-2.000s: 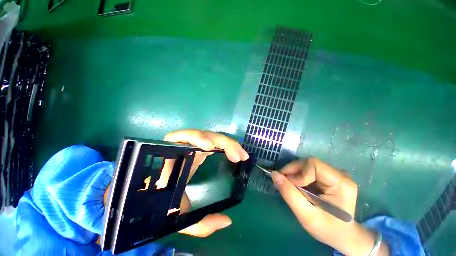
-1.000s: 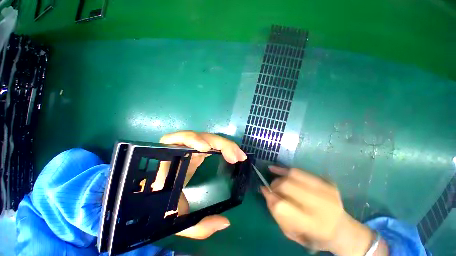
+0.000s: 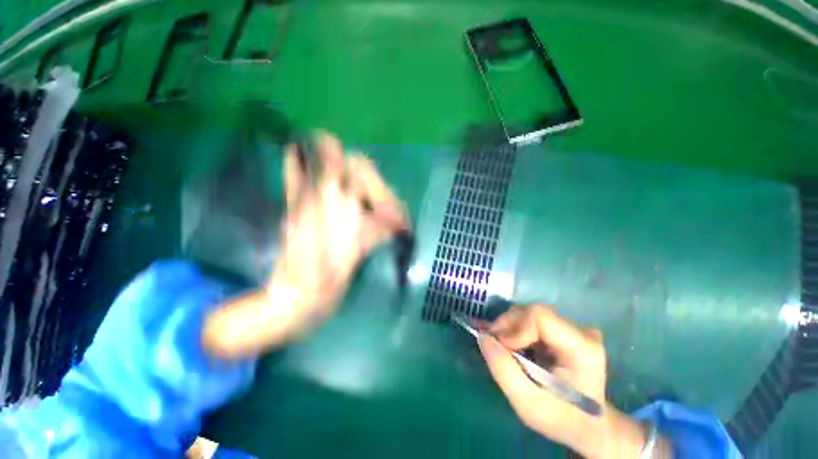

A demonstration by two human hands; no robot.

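My left hand (image 3: pixel 327 220) is raised left of the centre and strongly blurred. It holds dark frames (image 3: pixel 235 184), blurred too, so their number and edges cannot be told. My right hand (image 3: pixel 547 372) holds silver tweezers (image 3: pixel 547 378) with the tip down at the lower end of the backing sheet (image 3: pixel 475 211). The sheet is a clear strip with a grid of small black bars, flat on the green mat. Whether a piece is at the tweezer tip cannot be told. A single black frame (image 3: pixel 554 76) lies beyond the sheet's far end.
Black shiny trays (image 3: pixel 63 206) are piled at the left with a pale sheet edge. Several black frames (image 3: pixel 179 56) lie on the green surface (image 3: pixel 359 63) at the back left. Another strip with dark bars (image 3: pixel 778 372) is at the far right.
My left hand has turned and moved up, its frames swung away from my right hand. The tweezer tip has moved from the frame to the sheet. A frame now shows at the back.
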